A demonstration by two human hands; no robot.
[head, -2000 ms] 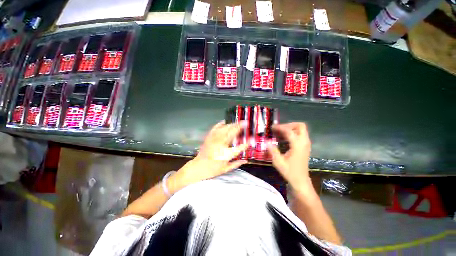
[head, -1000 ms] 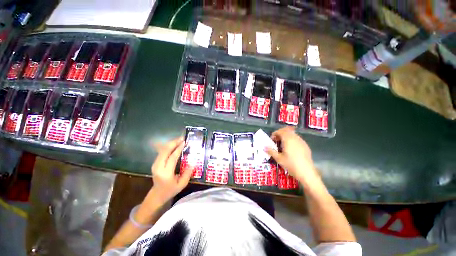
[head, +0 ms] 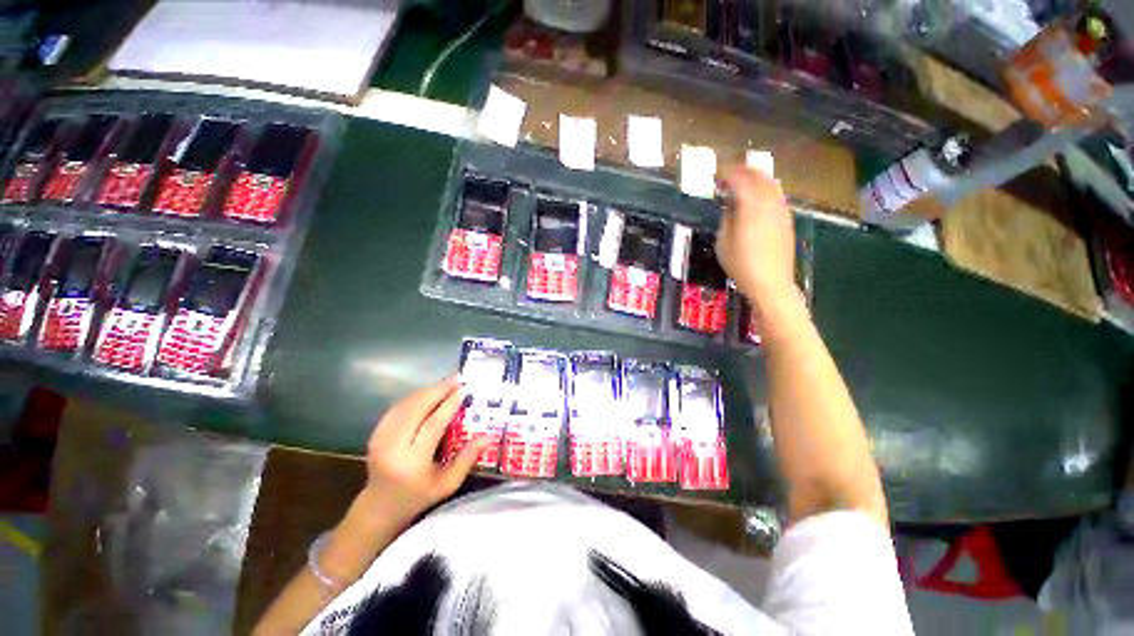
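Several red-and-black keypad phones [head: 596,416] lie face up side by side on the mat near the bench edge. My left hand [head: 417,437] has its fingers around the sides of the leftmost phone [head: 483,395]. My right hand [head: 755,224] reaches over the right end of the clear blister tray [head: 572,308], its fingertips at the paper slips. It partly hides the rightmost tray phone. Whether its fingers hold a slip cannot be told. A white slip [head: 699,172] lies left of the fingertips. The tray's near row holds several phones [head: 553,251].
A full phone tray [head: 284,298] is at left. A white board [head: 249,45] lies behind it. More white slips [head: 577,142] lie behind the tray, before a brown board [head: 821,168]. A labelled bottle [head: 905,184] stands at right rear.
The phones, first bunched together, are now spread in a row. My right hand has moved from them to the rear slips. A slip seen in that hand earlier now appears behind the tray.
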